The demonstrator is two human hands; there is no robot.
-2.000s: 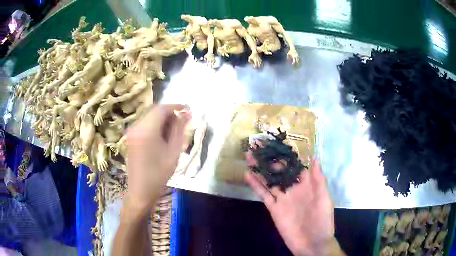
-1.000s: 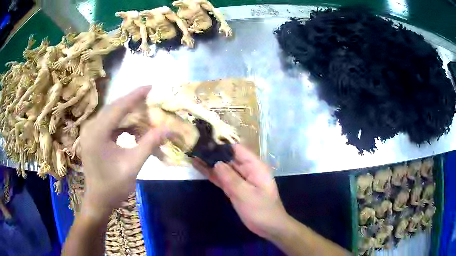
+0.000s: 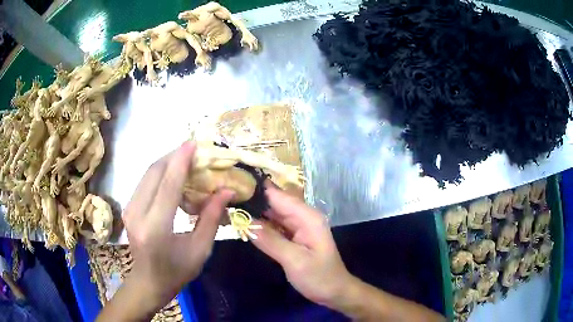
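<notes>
My left hand [image 3: 179,214] grips a tan figure torso [image 3: 217,182] by its upper part, in front of the cardboard pad. My right hand [image 3: 301,239] holds a black ragged ring [image 3: 256,200] against the torso's lower end. The ring and torso touch. One torso arm reaches right over the pad, and the other points down with a yellow coil [image 3: 240,218] near its hand. The brown cardboard pad [image 3: 276,126] lies behind, with thin pale sticks and whitish smears on it. The glue dish is hidden or too unclear to tell.
A large heap of tan torsos [image 3: 47,151] lies left and a heap of black rings [image 3: 452,82] right. Joined torsos [image 3: 210,28] line the far edge by the green belt. Below are a tray of tan parts [image 3: 480,217] and a blue-edged bin. A dark tool [image 3: 563,69] is far right.
The torso came from the left in my left hand and was brought onto the black ring in my right hand. The view has shifted right. My hands are now closer together around both parts.
</notes>
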